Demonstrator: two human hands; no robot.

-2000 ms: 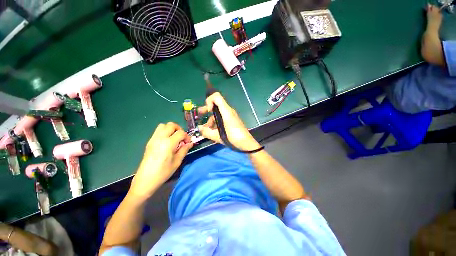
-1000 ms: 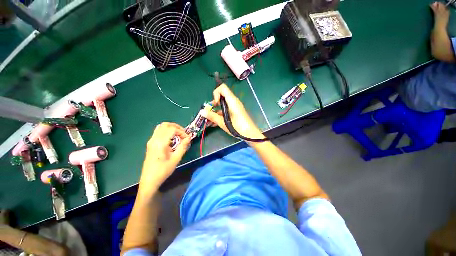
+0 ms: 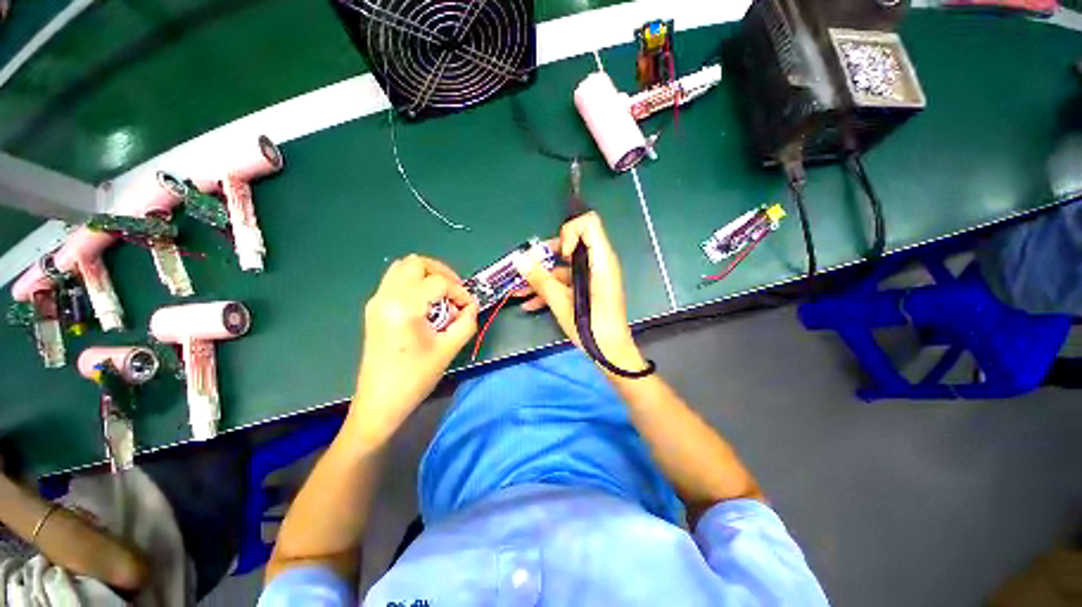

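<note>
A small white and dark board module (image 3: 501, 280) with a red wire is held above the bench's near edge. My left hand (image 3: 409, 314) pinches its left end, where a small pale part (image 3: 441, 313) shows between the fingers. My right hand (image 3: 597, 285) holds its right end with thumb and fingers. The same right hand also holds a soldering iron (image 3: 578, 196), its metal tip pointing away from me over the bench and off the board. The iron's black cord runs down over the wrist. The fingertips partly hide the board's ends.
Several pink dryer units (image 3: 217, 321) lie at left, another dryer (image 3: 610, 122) beyond my hands. A loose board module (image 3: 744, 234) lies right, near the soldering station (image 3: 819, 83). A fan (image 3: 451, 50) stands at the back. Blue stool (image 3: 937, 326) right; another person's arm (image 3: 74, 536) lower left.
The board module has turned from upright to slanting, its far end now to the right, and its red wire hangs down. Both hands still hold it. The view has shifted.
</note>
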